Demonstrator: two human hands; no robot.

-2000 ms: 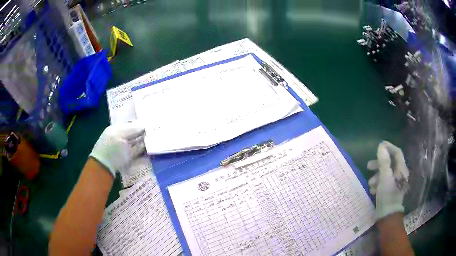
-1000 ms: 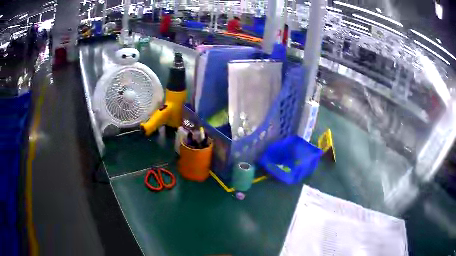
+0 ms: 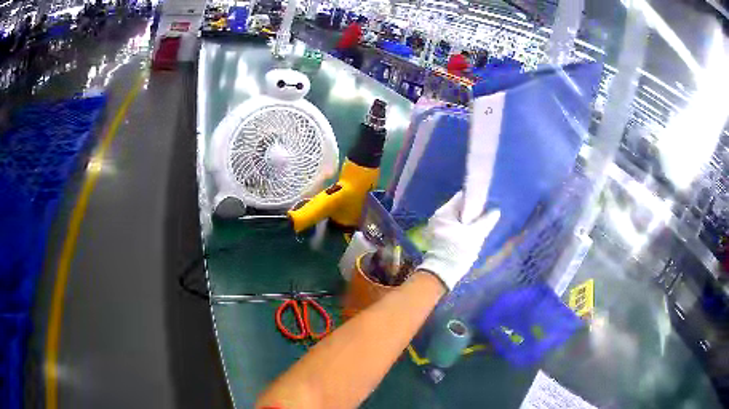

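My left hand [image 3: 457,244], in a white knit glove with the forearm bare, reaches in from the bottom. It grips the lower left edge of a blue folder [image 3: 535,152]. The folder stands upright and slightly tilted at the blue perforated file holder [image 3: 384,216], beside other folders [image 3: 436,168]. A white strip [image 3: 484,152] runs down the folder's left side. The folder is blurred, and I cannot tell how far down it sits in the holder. My right hand is out of the picture.
White fan [image 3: 276,152] and yellow heat gun [image 3: 340,196] stand left. Orange pen cup [image 3: 364,289] is partly behind my forearm. Scissors [image 3: 304,319], teal roll [image 3: 449,343], small blue bin [image 3: 531,323], yellow sign [image 3: 582,297] and papers [image 3: 555,395] lie around. People in red [image 3: 350,36] stand far back.
The view has turned left from the open clipboard to the file holder. My left hand has come up to the holder, gripping a blue folder. My right hand has left the picture.
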